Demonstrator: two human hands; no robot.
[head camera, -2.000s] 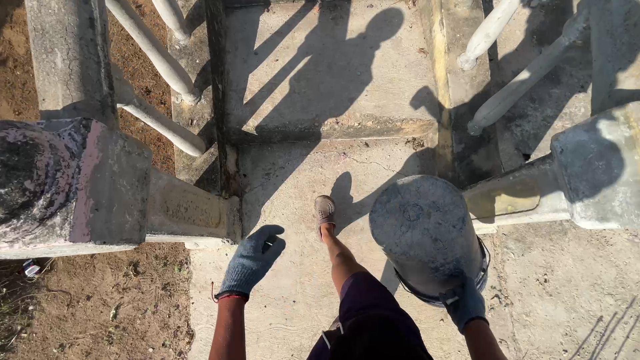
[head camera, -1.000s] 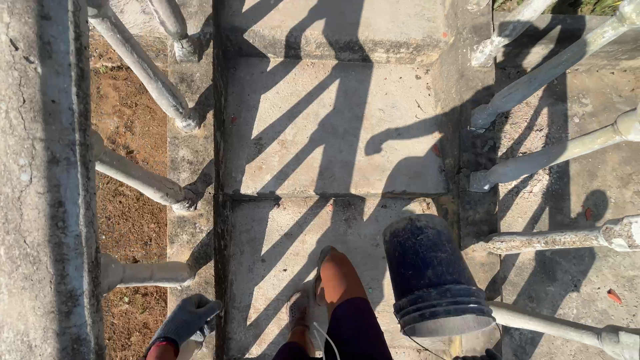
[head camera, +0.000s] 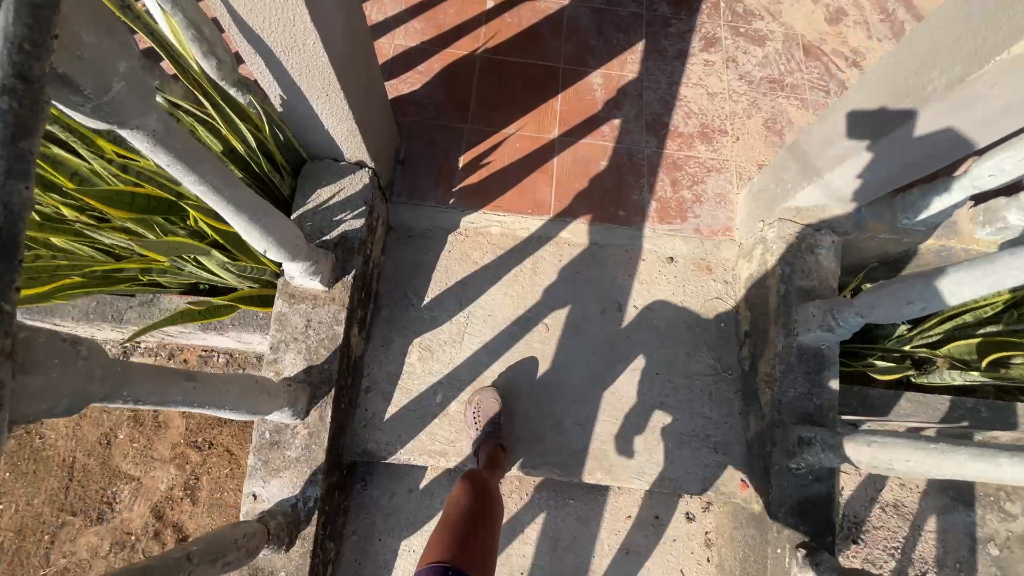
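Neither my left hand nor my right hand shows in the head view now, and the bucket is out of view too. One leg (head camera: 468, 520) reaches up from the bottom edge, its foot in a clog with holes (head camera: 485, 412) on a concrete step (head camera: 560, 336). Beyond the step lies a floor of reddish tiles (head camera: 520, 88), dusty at the right. My shadow (head camera: 680, 352) falls over the step and onto the wall at the right, with an arm shape in it. What either hand holds is hidden.
Pale balusters (head camera: 232, 200) line the left curb (head camera: 300, 360); more balusters (head camera: 936, 456) stand along the right curb (head camera: 792, 376). Snake plants (head camera: 152, 216) grow beyond the left balusters, with bare soil (head camera: 120, 480) below them. A wall end (head camera: 320, 80) stands beside the tiles.
The view has moved up the steps to the tiled floor. My left hand in its grey glove and the dark bucket at the right, both seen earlier, have left the view.
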